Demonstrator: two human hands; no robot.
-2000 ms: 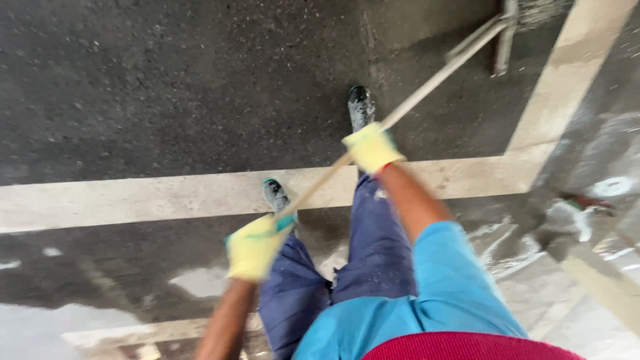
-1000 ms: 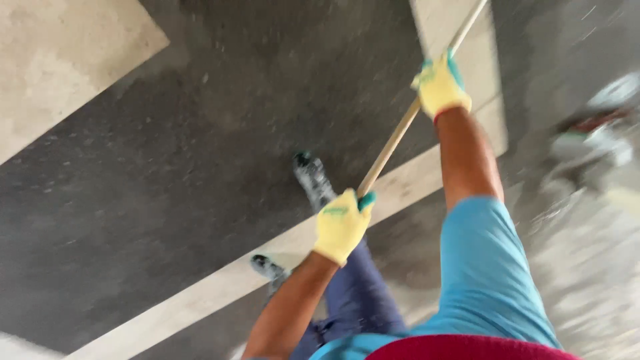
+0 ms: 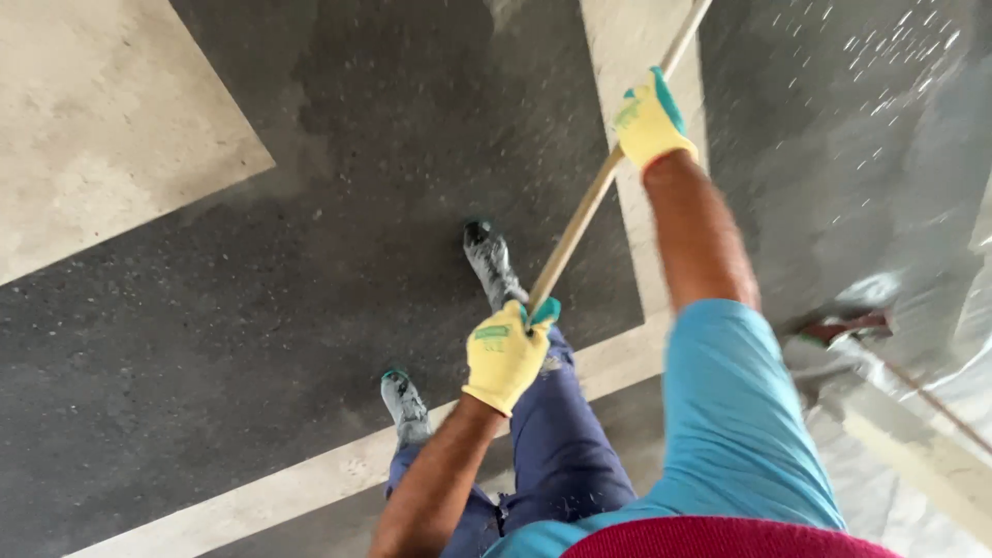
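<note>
A long light wooden pole (image 3: pixel 577 225) runs diagonally from my hands out past the top edge of the head view. My left hand (image 3: pixel 510 350), in a yellow glove with green-blue fingertips, is closed around its lower end, just above my leg. Farther up the pole, my right hand (image 3: pixel 653 120), in a matching glove, grips it with the arm stretched forward. The far end of the pole is out of view.
Dark wet floor (image 3: pixel 349 194) with pale bands (image 3: pixel 310 484) surrounds my dirty boots (image 3: pixel 488 260). A pale patch (image 3: pixel 116 116) lies at upper left. At right, a dark reddish tool head (image 3: pixel 852 325) with a thin handle (image 3: pixel 930 399) rests in wet, whitish residue.
My right hand has moved forward and to the right with the pole. The crossbar-like head at the pole's far end, seen two seconds ago, is out of view. The view has turned.
</note>
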